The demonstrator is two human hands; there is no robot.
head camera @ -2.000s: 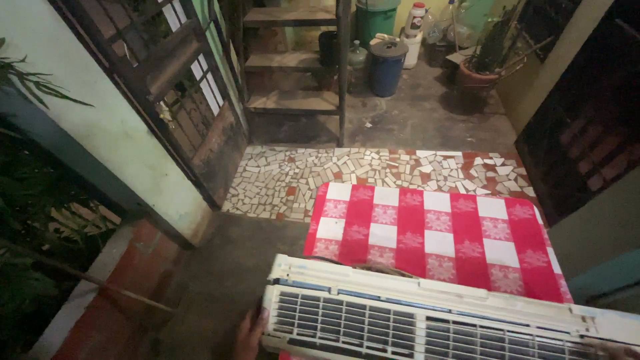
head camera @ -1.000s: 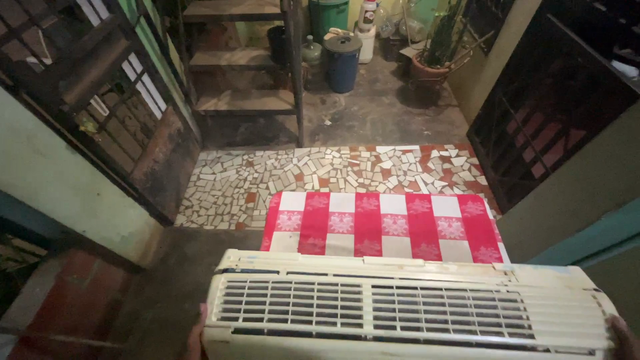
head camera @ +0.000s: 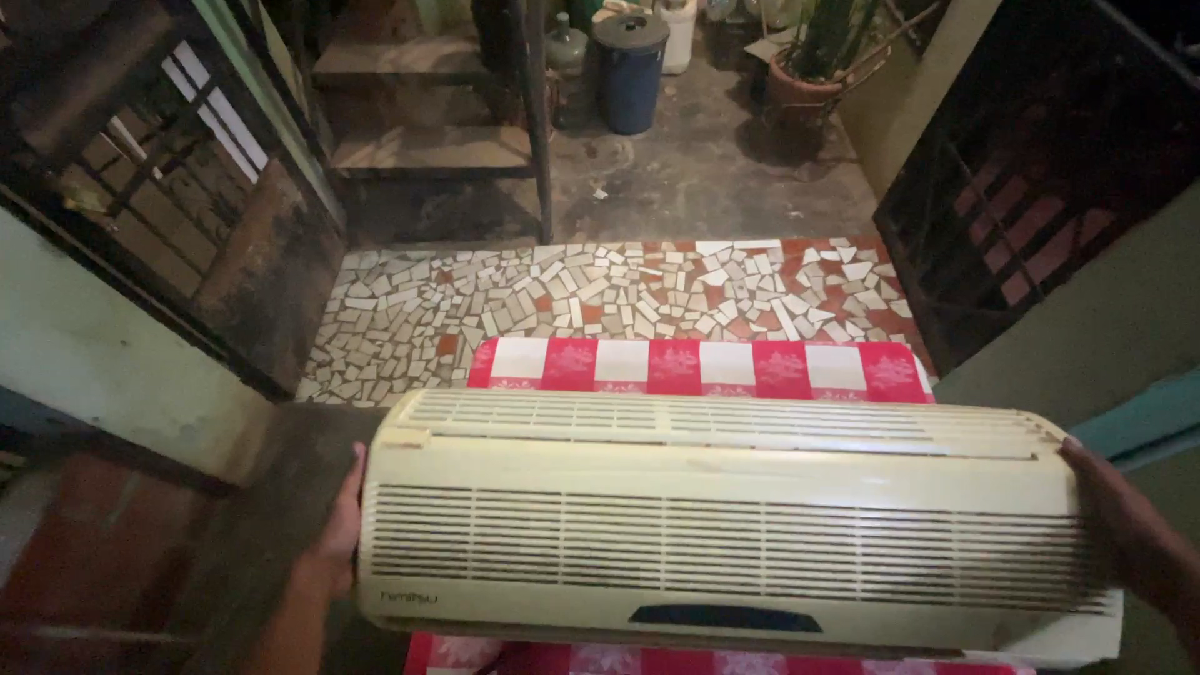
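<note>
Between my two hands is a cream plastic split air conditioner's indoor unit (head camera: 712, 478), its louvred front and dark display strip facing me. My left hand (head camera: 345, 525) presses on its left end, and my right hand (head camera: 1102, 497) grips the right end, partly in shadow. Under and behind the unit lies a red and white checked tablecloth (head camera: 675, 366) on a table. Whether the unit touches the cloth, I cannot tell. Most fingers of both hands are hidden.
Beyond the table is a broken-tile mosaic floor (head camera: 562, 300). Wooden steps (head camera: 431, 150) with a metal post, a lidded blue bin (head camera: 630, 84) and a potted plant (head camera: 806, 84) stand farther back. Barred metal doors (head camera: 169, 169) flank both sides.
The unit has turned in my hands: its slatted top faced up toward me before, and now the louvred front with the display strip shows. Both hands stay at its ends.
</note>
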